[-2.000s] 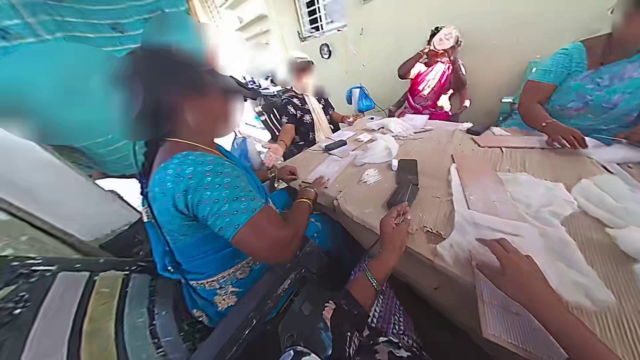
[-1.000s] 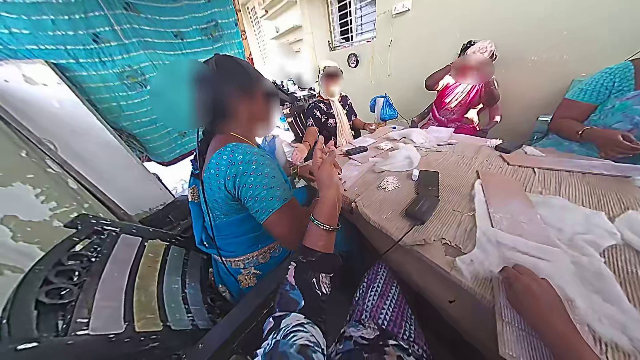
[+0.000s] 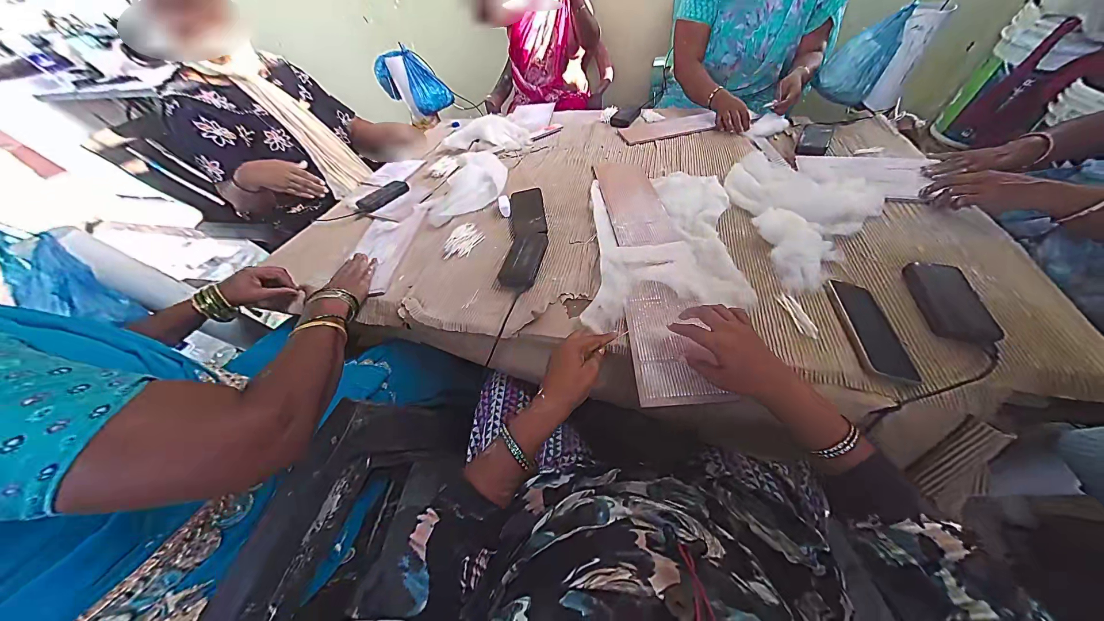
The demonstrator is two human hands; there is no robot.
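My left hand (image 3: 573, 366) is at the table's near edge, left of a ridged board (image 3: 660, 349). Its fingertips are pinched on a thin pale wisp, seemingly cotton, close to the lower left corner of a white cotton sheet (image 3: 681, 272). Palm down with fingers spread, my right hand (image 3: 724, 349) rests over the right side of the board, just below the sheet. The sheet lies across the board's middle and a smooth brownish board section (image 3: 634, 203) shows above it. Short white cotton sticks or wicks (image 3: 798, 316) lie to the right.
Corrugated cardboard (image 3: 561, 250) covers the table. A black case (image 3: 524, 250) with a cable lies left; a phone (image 3: 873, 332) and a dark cabled case (image 3: 953, 302) lie right. Fluffy cotton (image 3: 798, 207) sits beyond. A co-worker's hands (image 3: 345, 280) work on the left; others sit around the table.
My left hand was raised beside the co-worker on the left; it is now down at the table edge by the board. My right hand remains at the board. The view has swung right.
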